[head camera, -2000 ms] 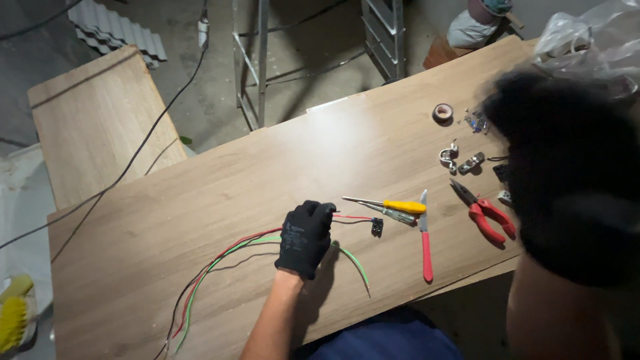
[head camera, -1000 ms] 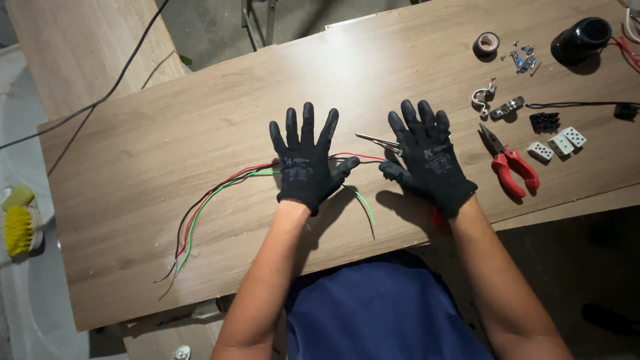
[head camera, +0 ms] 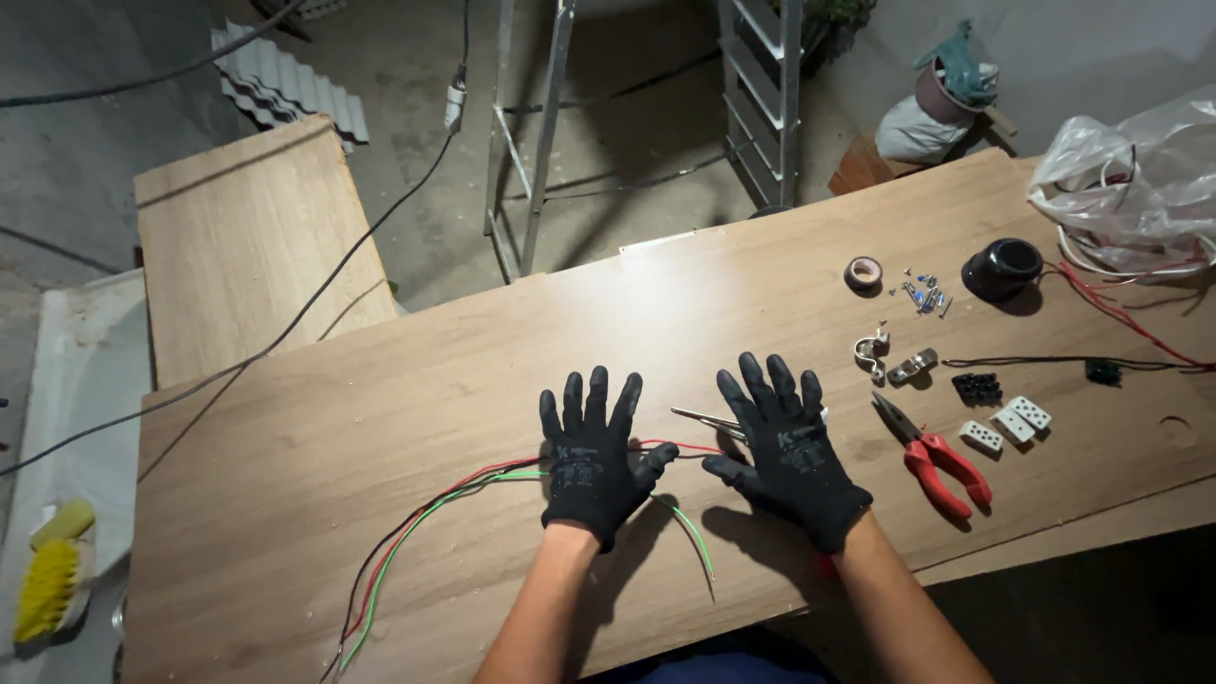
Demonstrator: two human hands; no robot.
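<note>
My left hand (head camera: 597,461), in a black work glove, lies palm down with its fingers spread over red, black and green wires (head camera: 408,532). The green wire's end (head camera: 703,546) comes out to the right of that hand. My right hand (head camera: 790,446), gloved alike, is spread over the tools; metal shafts (head camera: 708,418) stick out at its left side, and their handles are hidden beneath it. A red wire (head camera: 679,444) runs across the gap between both hands. Red-handled long-nose pliers (head camera: 936,461) lie right of my right hand, jaws partly apart.
On the wooden board (head camera: 285,494) are a tape roll (head camera: 864,275), screws (head camera: 926,293), metal clamps (head camera: 912,367), black terminal blocks (head camera: 977,389), white perforated blocks (head camera: 1014,423), a black cup-shaped part (head camera: 1002,269) and a plastic bag (head camera: 1130,180). An aluminium ladder (head camera: 541,142) stands behind. A black cable (head camera: 323,285) crosses the left side.
Two seconds ago my right hand was raised at the right; it came down beside my left hand, over the tools. My left hand's fingers have spread. Since one second ago both hands look much the same.
</note>
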